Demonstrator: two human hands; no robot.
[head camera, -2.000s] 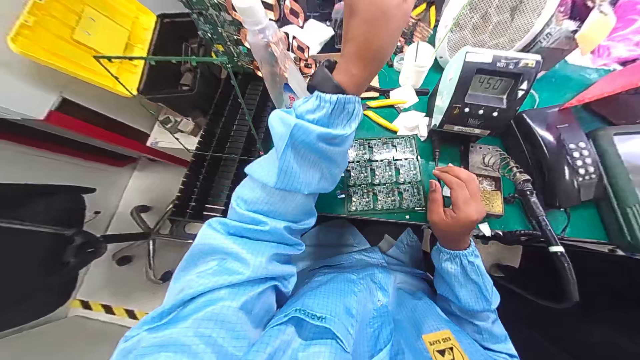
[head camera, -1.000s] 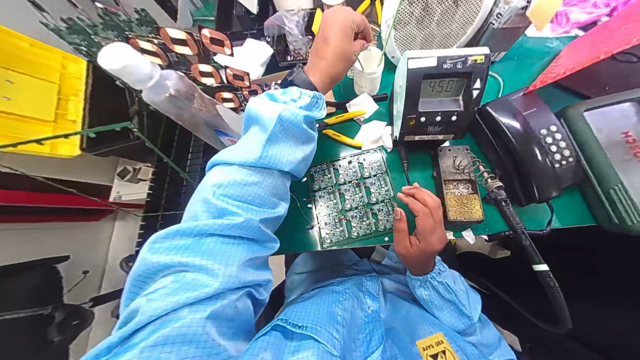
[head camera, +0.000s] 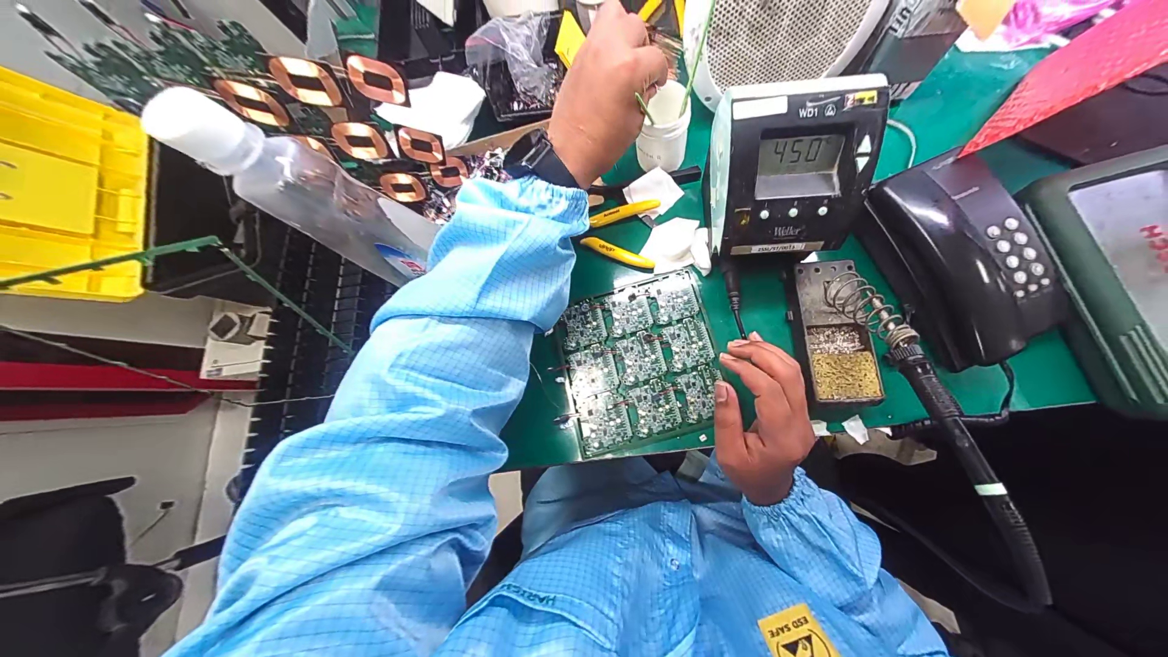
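My left hand (head camera: 607, 96), with a dark band at the wrist, reaches over the left side of a white plastic cup (head camera: 663, 128). Its fingers are bent, and a thin green piece shows below them; whether they grip it is unclear. My right hand (head camera: 766, 415) lies palm down at the right edge of a panel of green circuit boards (head camera: 639, 360), fingers slightly spread and holding nothing visible. Yellow-handled pliers (head camera: 616, 253) and crumpled white tissue (head camera: 671, 242) lie just behind the panel.
A Weller soldering station (head camera: 798, 164) stands behind my right hand. Right of that hand are an iron stand with brass wool (head camera: 844, 374), a black cable (head camera: 976, 465) and a telephone (head camera: 976, 255). A clear bottle (head camera: 319, 201) and copper coils (head camera: 360, 141) are beyond my left sleeve.
My left hand was over the cup one second ago and now sits at its left side, fingers still bent. My right hand stays beside the panel. The view has shifted.
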